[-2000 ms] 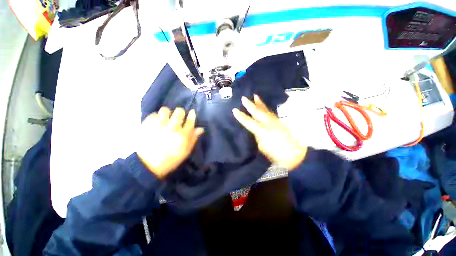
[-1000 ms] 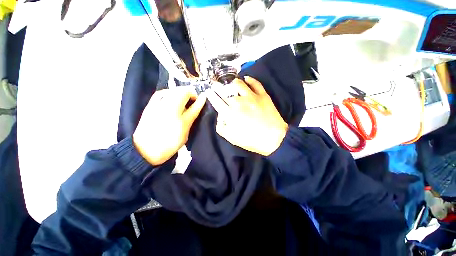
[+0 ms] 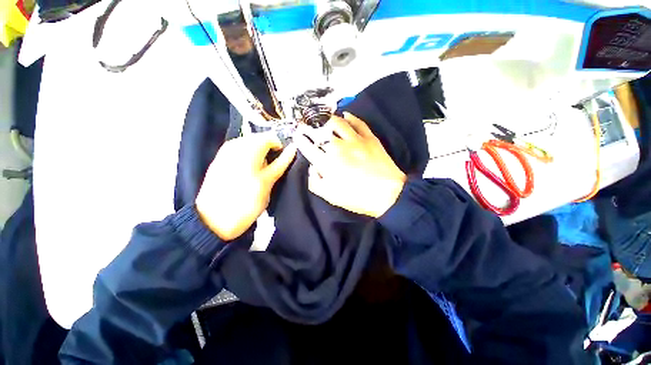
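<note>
The dark navy garment panel (image 3: 314, 264) is bunched under the needle area, spreads to both sides of the hands and hangs in a fold over the table's front edge. My left hand (image 3: 239, 182) pinches the cloth just left of the presser foot, thumb towards the needle. My right hand (image 3: 353, 167) holds the cloth right of it, fingers close to the tension dial (image 3: 316, 114). The fingertips of both hands nearly meet at the presser foot (image 3: 285, 131), which they partly cover. The white sewing machine head (image 3: 400, 28) with blue stripe stands above the hands.
Scissors with red-orange handles (image 3: 508, 178) lie right of the cloth, with snips (image 3: 532, 148) beside them. A control panel (image 3: 617, 43) is at the upper right. A dark loop (image 3: 128, 60) lies upper left. An orange cord (image 3: 598, 160) hangs right. Blue cloth (image 3: 577, 227) is heaped below.
Both hands have moved from lying flat and apart on the cloth to gripping it close together at the presser foot. The cloth is now bunched, with a large hanging fold. The view has shifted.
</note>
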